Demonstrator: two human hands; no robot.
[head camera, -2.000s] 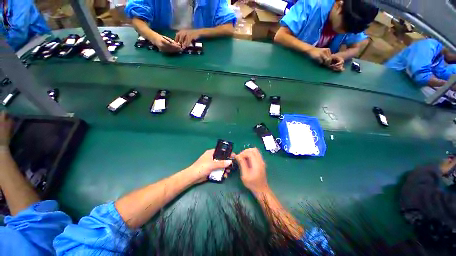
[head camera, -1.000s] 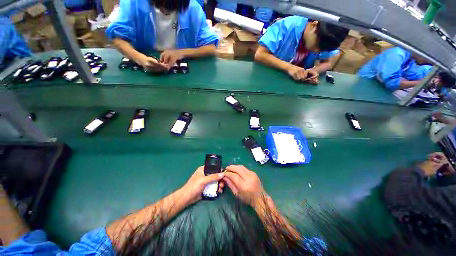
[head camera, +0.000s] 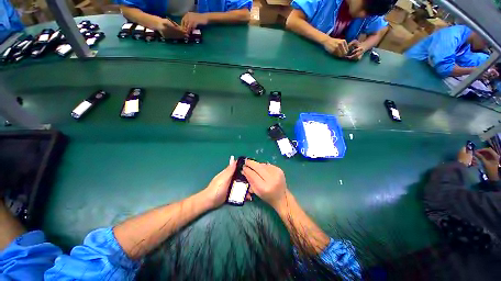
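A black handheld unit (head camera: 238, 192) with a white rectangle on its lower half is upright in my left hand (head camera: 220, 184), which grips it from the left side with fingertips showing at its right edge. My right hand (head camera: 266, 181) is over the unit's upper part, fingertips pressed together on it. Whether a small part is between those fingertips is hidden. The blue tray (head camera: 342, 149) with a heap of white loops (head camera: 319, 138) stands to the right, and another black unit (head camera: 282, 141) lies against its left side.
More units lie on the green belt, three at left (head camera: 132, 103), others near the tray (head camera: 252, 82) and one at right (head camera: 393, 110). A black tray (head camera: 52, 164) is at left. People work opposite and at right. A metal post (head camera: 68, 27) stands at far left.
My right hand has moved from beside the unit onto its upper part. My left thumb has shifted off the unit's front to its left edge. The camera view has shifted.
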